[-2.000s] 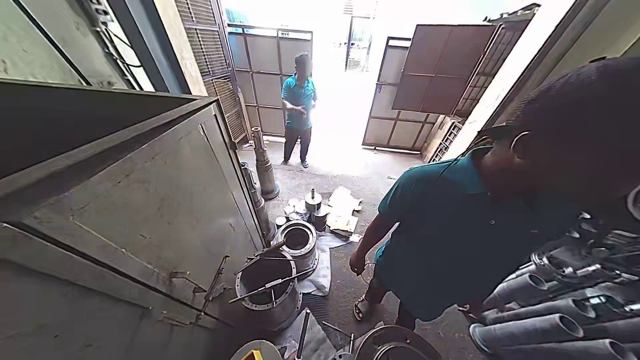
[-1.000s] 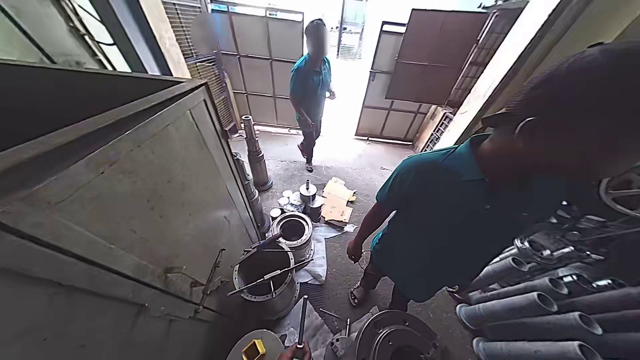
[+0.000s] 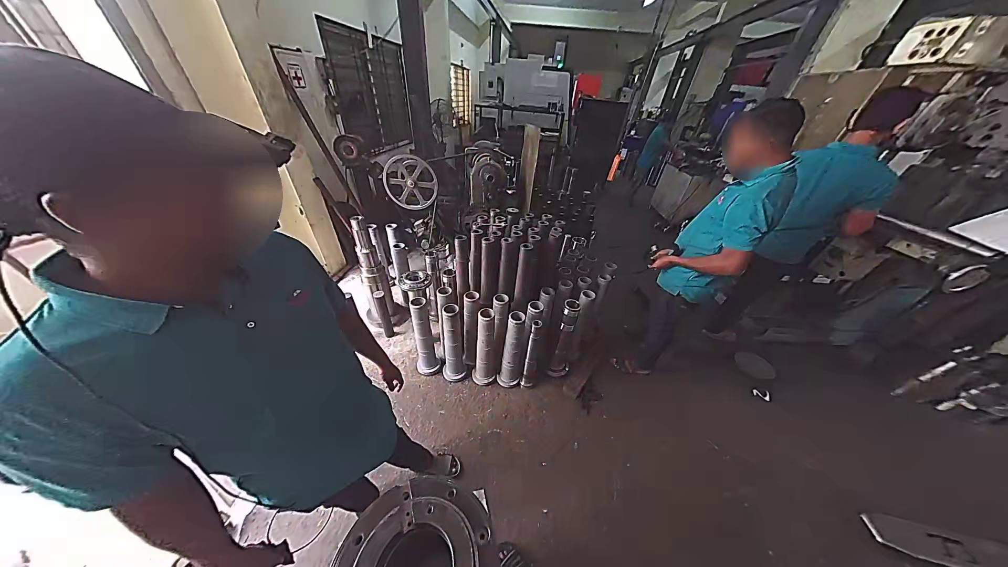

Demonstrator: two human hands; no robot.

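Neither my left hand nor my right hand shows in the head view. At the bottom edge lies a round metal flange ring point(image 3: 465, 512) with bolt holes and a dark central bore. Close on the left, a person in a teal shirt point(image 3: 197, 378) leans over, one arm hanging near the standing tubes and the other reaching low beside the flange. Beyond the flange, many flanged metal tubes point(image 3: 485, 346) stand upright on the floor in a dense group.
A spoked handwheel point(image 3: 409, 182) and machinery stand behind the tubes. Two people in teal shirts are at the right, one point(image 3: 728, 228) beside a cluttered workbench point(image 3: 890, 268). A flat metal plate point(image 3: 937, 543) lies low at the right.
The view has swung far to the right, from the doorway to the workshop interior. The hand on a rod at the bottom edge one second ago is out of view.
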